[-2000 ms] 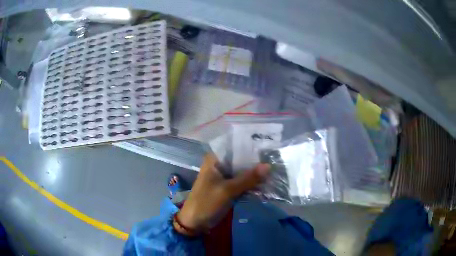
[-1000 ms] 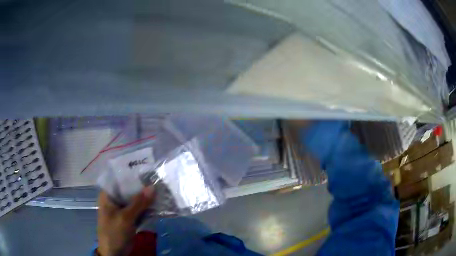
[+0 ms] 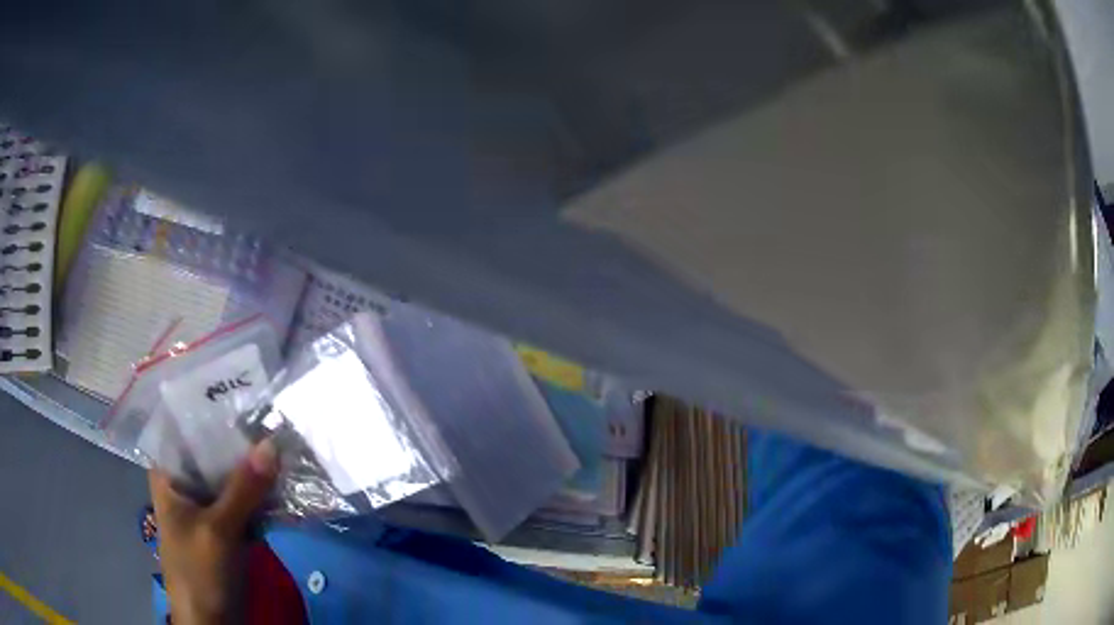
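Observation:
My left hand (image 3: 210, 519) is at the lower left, its thumb pressed on a fan of clear zip-lock parts bags. One bag (image 3: 218, 388) has a red seal line and a white label with handwriting. Another bag (image 3: 348, 421) to its right has a bright white label, and small dark bits show beside my thumb. My right hand is not visible. The blue right sleeve (image 3: 831, 525) reaches up under the shelf edge at the lower right, which hides the hand.
A grey shelf under plastic sheeting (image 3: 782, 244) spans the top. Below lie a punched card tray (image 3: 27, 263), a frosted plastic sleeve (image 3: 483, 421), papers and ribbed cardboard dividers (image 3: 690, 488). Cardboard boxes (image 3: 999, 586) stand at the lower right. A yellow floor line shows lower left.
The view has shifted and tilted, with the upper shelf covering more of it. My left hand still holds the bags. The right arm remains reached in near the dividers, now more hidden.

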